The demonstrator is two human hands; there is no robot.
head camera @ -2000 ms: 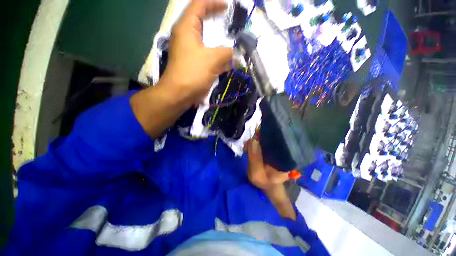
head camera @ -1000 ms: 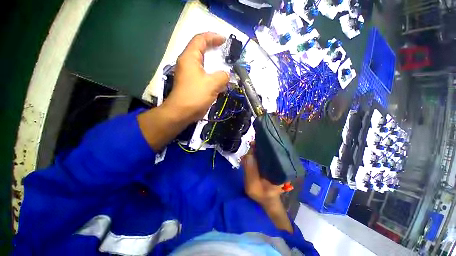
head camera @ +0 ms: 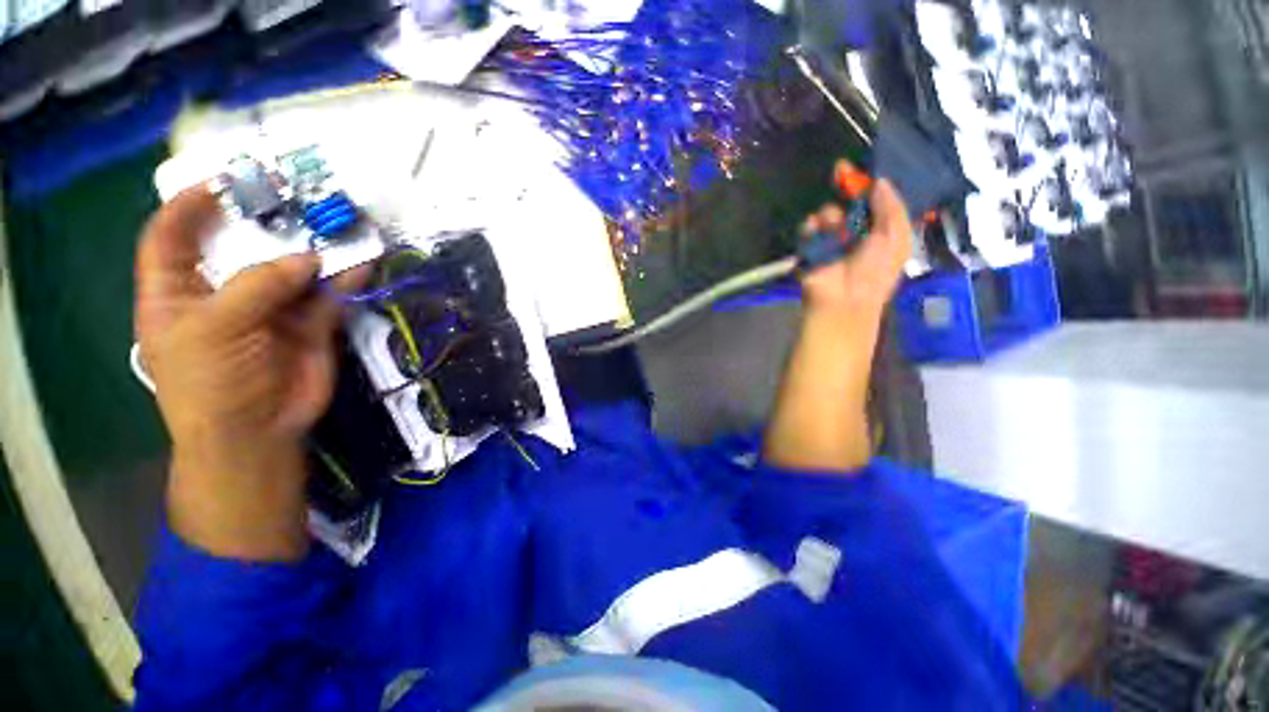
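Observation:
My left hand (head camera: pixel 237 348) holds a small white end panel (head camera: pixel 355 252) between thumb and fingers at the left. A bright blue component and a green circuit board show on its face. My right hand (head camera: pixel 863 257) grips the dark soldering gun (head camera: pixel 912 167) at the upper right, away from the panel, its orange-red trigger by my fingers. A pale cord (head camera: pixel 710 296) runs from its handle end to the left. The power strip housing (head camera: pixel 554 403) with black socket inserts (head camera: pixel 487 369) lies between my hands at my lap. A yellow-green wire (head camera: pixel 406 334) crosses the inserts.
The white work board (head camera: pixel 557 209) lies behind the housing. A pile of blue lead wires (head camera: pixel 647 111) lies beyond it, with white panels at the top. Rows of waiting panels (head camera: pixel 1037 125) stand at the upper right, above a blue bin (head camera: pixel 1009 299). The pale bench edge (head camera: pixel 49 515) curves at left.
The view has turned. My right hand has carried the soldering gun away from the panel to the right. My left hand now holds the panel further left, its board side showing.

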